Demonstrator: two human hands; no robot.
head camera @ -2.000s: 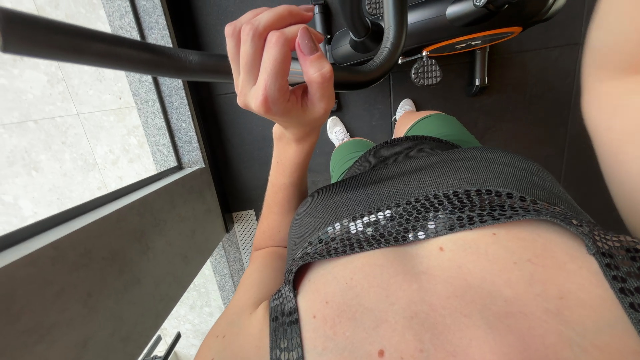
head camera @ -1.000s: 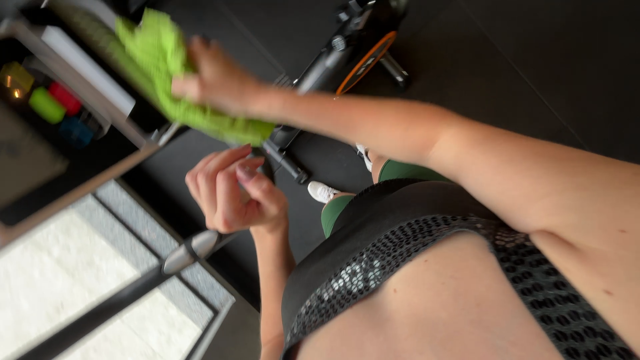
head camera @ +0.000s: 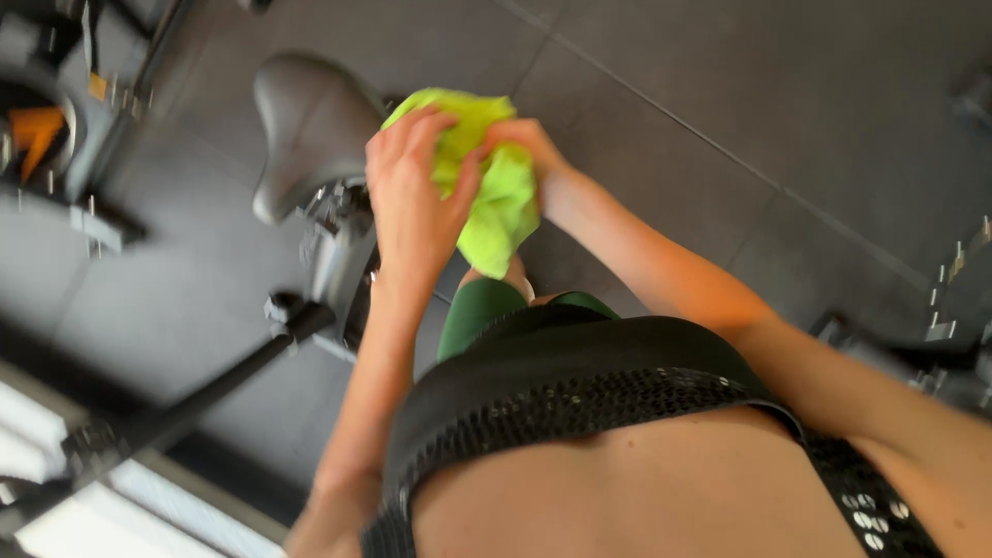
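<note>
A bright yellow-green cloth (head camera: 496, 209) hangs crumpled between my two hands, in front of my body. My left hand (head camera: 418, 167) is at its left side, fingers curved over the fabric and thumb toward its middle. On the right, my right hand (head camera: 527, 147) grips the cloth near its upper part, with the fingers partly hidden in the folds. Just left of my left hand is the dark saddle (head camera: 310, 124) of an exercise bike, and a gap to the hand is hard to judge because of blur.
Below the saddle stands the bike's metal frame (head camera: 337, 263), with a long black bar (head camera: 232, 372) running to the lower left. Another machine with an orange part (head camera: 37, 139) is at the upper left. More blurred equipment (head camera: 942, 349) stands at the right, on dark floor tiles (head camera: 697, 93).
The view has swung strongly. The cloth, earlier in my right hand alone, is now between both hands. My left hand, on a black bar two seconds ago, now touches the cloth.
</note>
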